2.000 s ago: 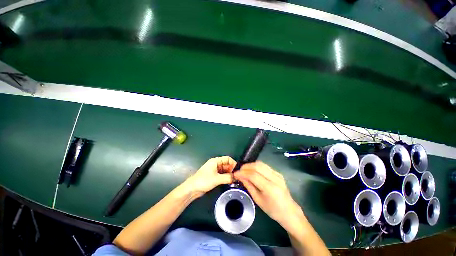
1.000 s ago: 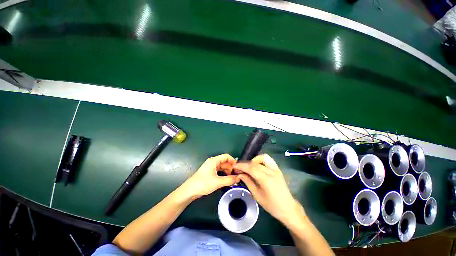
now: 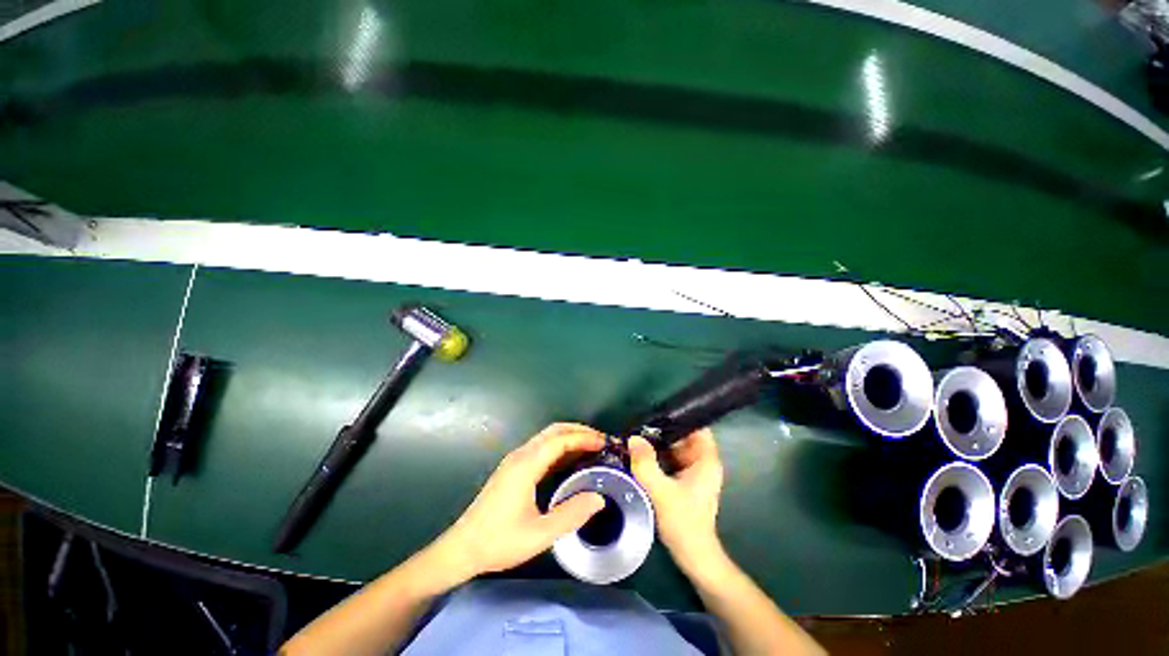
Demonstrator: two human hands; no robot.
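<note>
A barrel housing (image 3: pixel 624 554) with a silver ring face lies before me, its face towards me. My left hand (image 3: pixel 528 502) holds it, the thumb over the dark centre hole and the fingers at its far left edge. My right hand (image 3: pixel 682 490) grips the joint between the barrel and a slim black housing (image 3: pixel 705 397). The slim housing points away to the upper right, its far end near the grouped barrels. The joint is mostly hidden by my fingers.
A mallet (image 3: pixel 349 446) with a yellow face lies left of my hands. A spare slim black housing (image 3: pixel 187 417) lies farther left. Several barrel housings (image 3: pixel 956 513) with thin wires stand grouped at right. A white rail (image 3: pixel 513 272) borders the green belt. A black bin (image 3: pixel 154 596) is at lower left.
The slim housing has swung from nearly straight ahead towards the right. My left hand has moved from the joint onto the barrel's face. My right hand has shifted slightly down.
</note>
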